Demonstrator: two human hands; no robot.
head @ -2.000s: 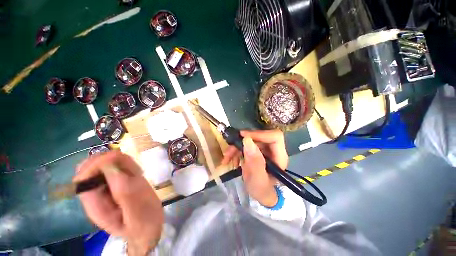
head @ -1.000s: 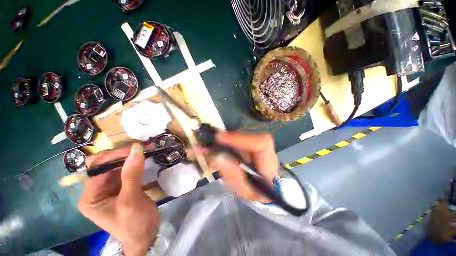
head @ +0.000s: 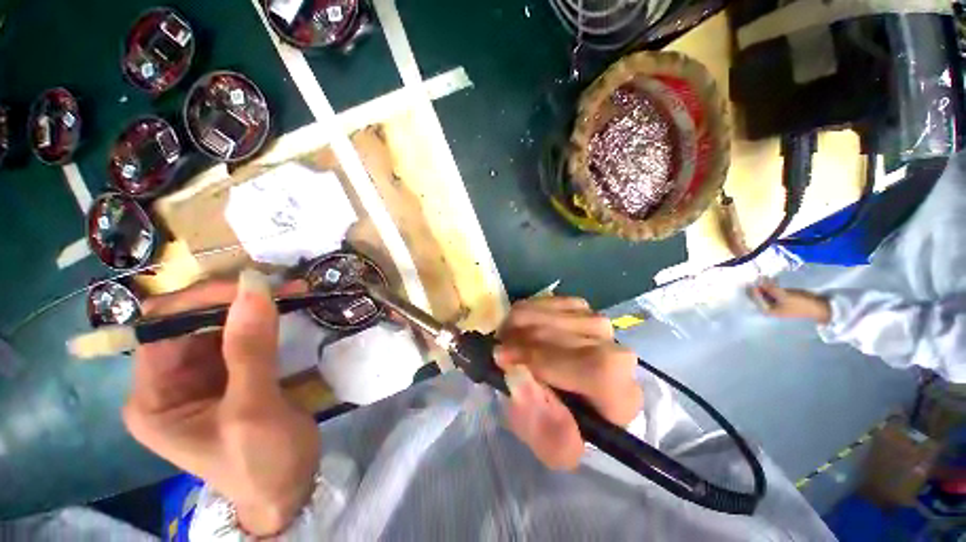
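Observation:
My right hand (head: 567,376) holds the soldering iron (head: 625,445) by its black handle, with its metal barrel pointing up-left and the tip at the round housing (head: 347,288) on the wooden fixture (head: 191,217). My left hand (head: 222,397) holds a slim black tool (head: 185,322) with a pale blunt rear end like a pen; its thin front end reaches into the same housing. White pads lie beside the housing, one above it (head: 291,212) and one below it (head: 371,363). A thin silvery wire (head: 79,294) runs across the mat to the fixture.
Several round housings (head: 228,116) stand on the green mat at upper left. The tip-cleaning tub (head: 636,148) with metal shavings is right of the fixture. Beyond it are the wrapped soldering station (head: 826,79) and part of the fan (head: 614,16). Another person's hand (head: 794,304) shows at right.
The iron's tip has come down from the upper fixture to the housing. The black tool has swung from pointing away to reaching into it. The view has shifted closer, and another person's hand has appeared.

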